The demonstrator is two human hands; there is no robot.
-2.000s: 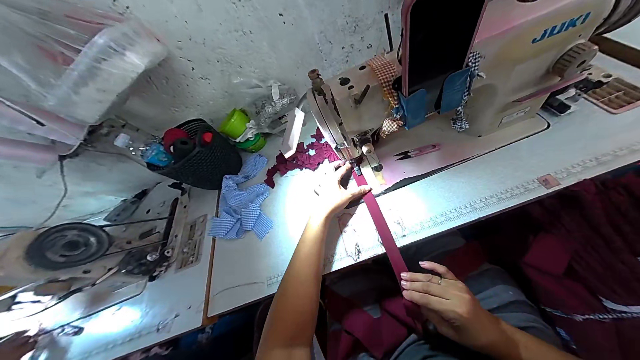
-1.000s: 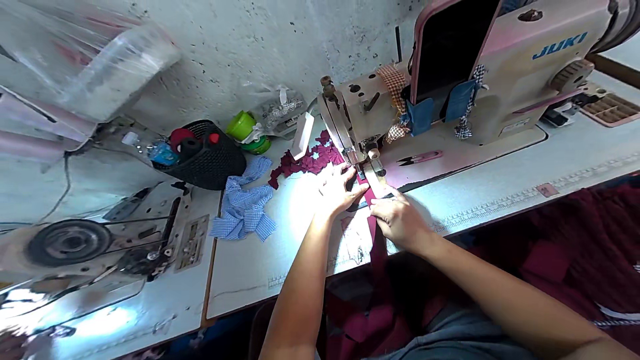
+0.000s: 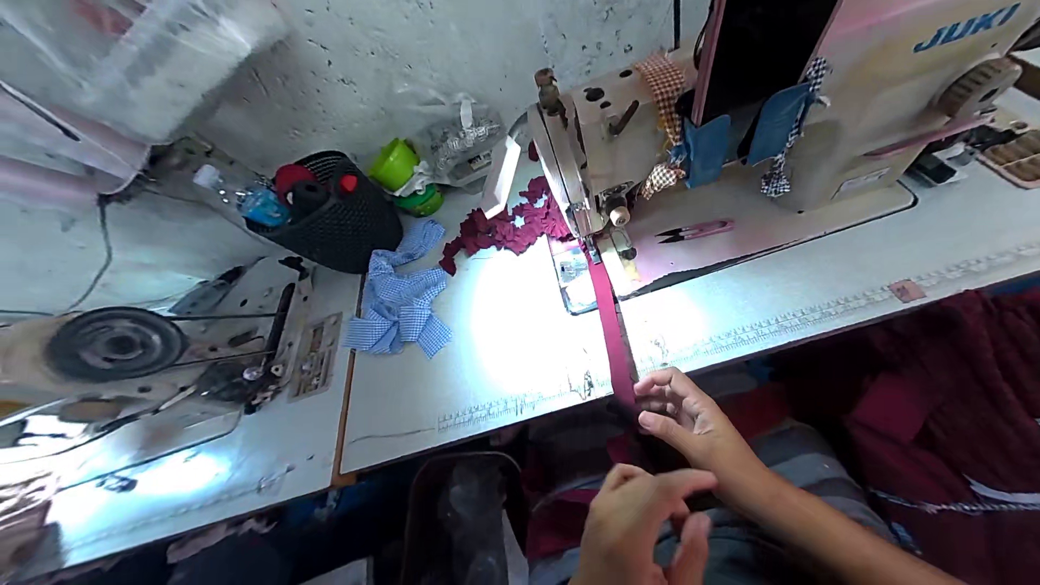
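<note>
A maroon fabric strip (image 3: 609, 325) runs from under the presser foot (image 3: 592, 250) of a Juki sewing machine (image 3: 764, 122) down over the table's front edge. My right hand (image 3: 691, 418) is beside the strip at that edge, fingers curled and fingertips at its side; whether they pinch it cannot be seen. Below it my left hand (image 3: 642, 524) is raised off the table, fingers apart, holding nothing. Gathered maroon fabric (image 3: 512, 227) lies behind and left of the needle area. Thread snips (image 3: 696, 231) with pink handles rest on the machine bed.
Blue checked cloth (image 3: 398, 301) lies at the left of the table, near a black basket (image 3: 349, 219) with a bottle and thread cones. Green containers (image 3: 396, 165) stand behind. Another machine (image 3: 122, 349) is at far left. Maroon garments (image 3: 959, 406) are piled at right. A phone (image 3: 764, 57) leans over the machine.
My left hand has left the fabric beside the presser foot and come down toward me. My right hand has moved from near the foot back to the table's front edge.
</note>
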